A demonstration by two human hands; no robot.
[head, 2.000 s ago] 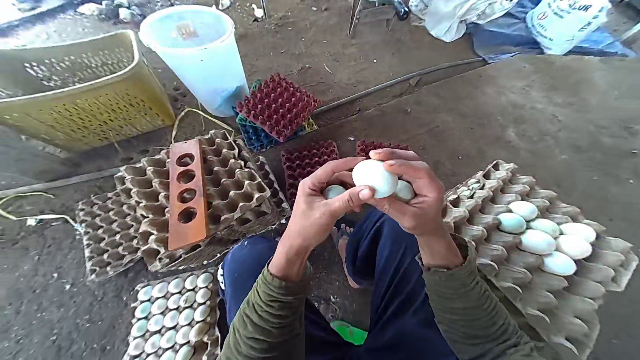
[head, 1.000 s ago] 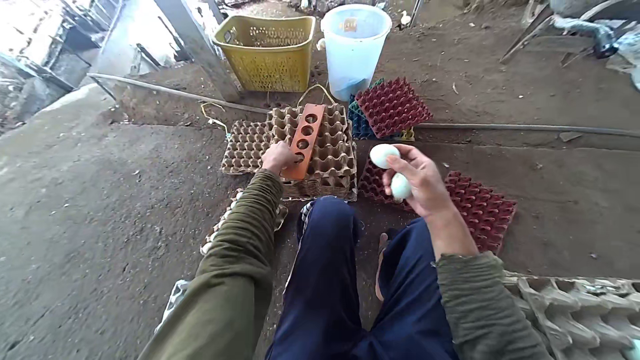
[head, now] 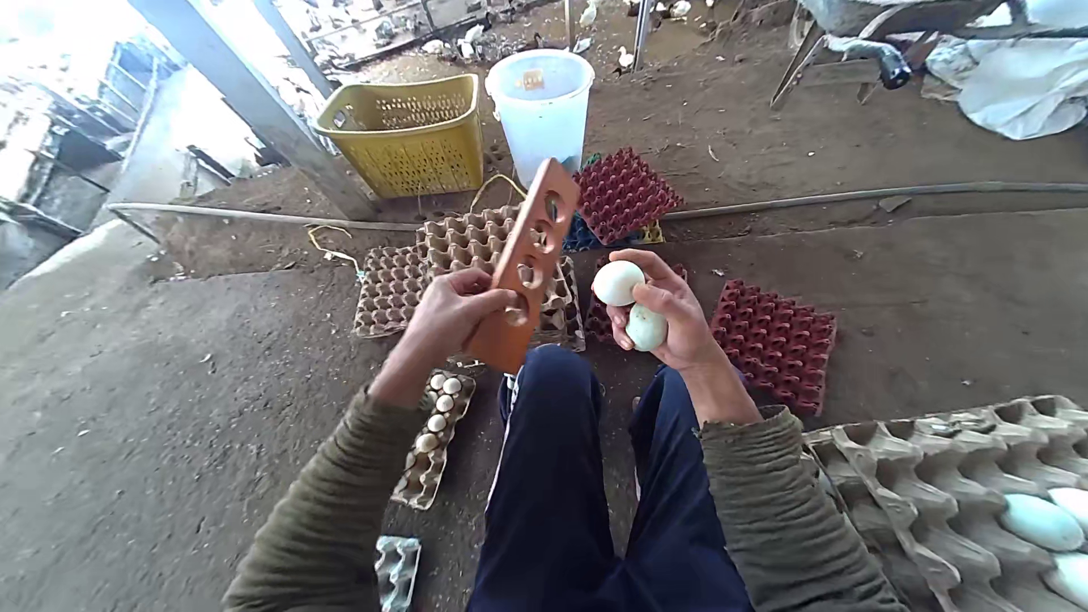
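Observation:
My left hand (head: 463, 310) grips the lower left edge of an orange board with a row of round holes (head: 531, 255), held tilted above the stacked pulp egg trays (head: 467, 238). To its right, my right hand (head: 671, 314) holds two pale eggs, one white egg (head: 618, 282) above a greenish-white egg (head: 646, 328). The board and the eggs are apart. At the lower right, a pulp egg tray (head: 918, 493) bears several eggs, among them a bluish one (head: 1043, 522). A narrow carton with white eggs (head: 436, 442) lies left of my legs.
Dark red egg trays (head: 775, 344) lie beyond my right forearm, and another red tray (head: 627, 195) tops a pile. Behind stand a yellow perforated basket (head: 408, 140) and a translucent white bucket (head: 544, 115). A hose (head: 850, 197) crosses the ground; a post rises at the left.
My left hand has lifted the orange board off the stacked pulp trays, where it lay before. My right hand still holds eggs. The view has swung to the left since the first frame.

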